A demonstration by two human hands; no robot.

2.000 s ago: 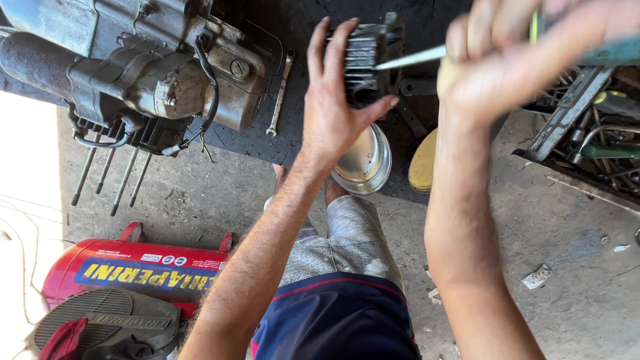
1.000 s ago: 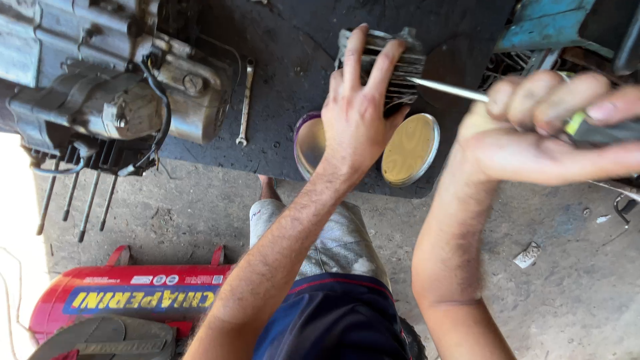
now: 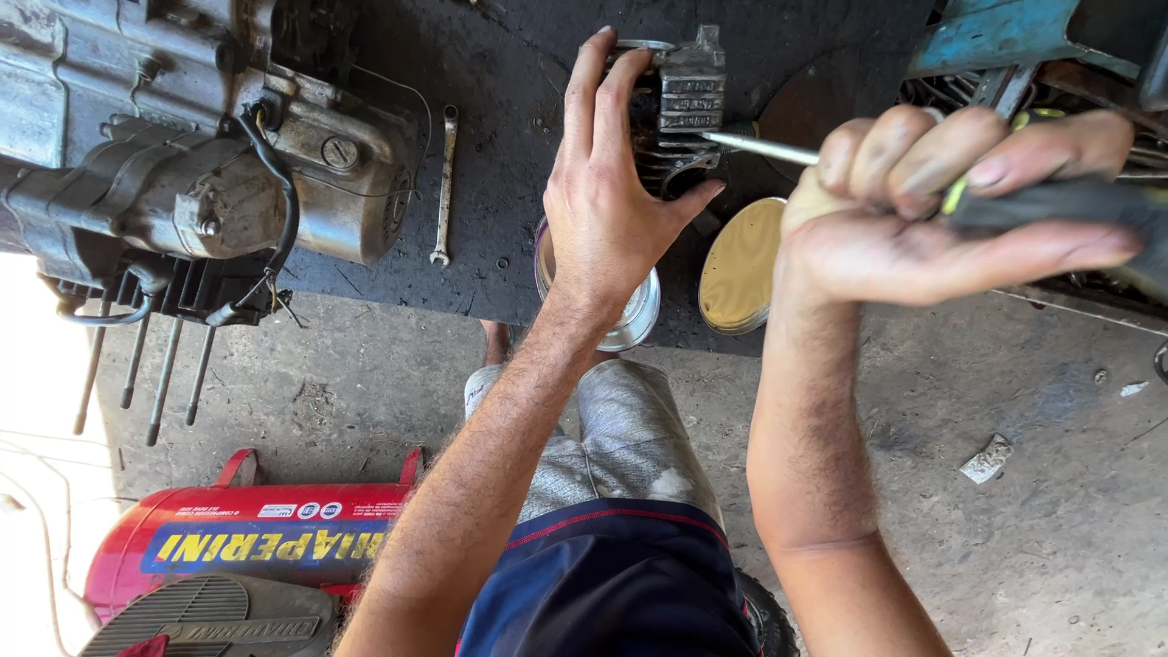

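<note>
My left hand (image 3: 607, 178) is spread over a finned metal engine part (image 3: 691, 96), thumb at its lower edge and fingers on its left side, steadying it on the dark bench. My right hand (image 3: 949, 201) grips a screwdriver (image 3: 762, 149) by its dark handle with yellow-green marks. The shaft points left and its tip meets the fins on the part's right side. Beneath my left wrist a round metal tin (image 3: 641, 315) is partly hidden. Right of it lies a round lid (image 3: 744, 265) with a gold-coloured face.
A combination wrench (image 3: 445, 187) lies on the dark bench (image 3: 493, 82), left of my left hand. A large motorcycle engine (image 3: 228, 173), with studs over the bench edge, fills the upper left. A red Chiaperini compressor (image 3: 246, 529) stands lower left. A blue metal toolbox (image 3: 995, 36) holds tools upper right.
The finned part, held up and tilted two seconds ago, now rests lower on the bench under my left hand. The screwdriver tip stays at its fins. The view has shifted.
</note>
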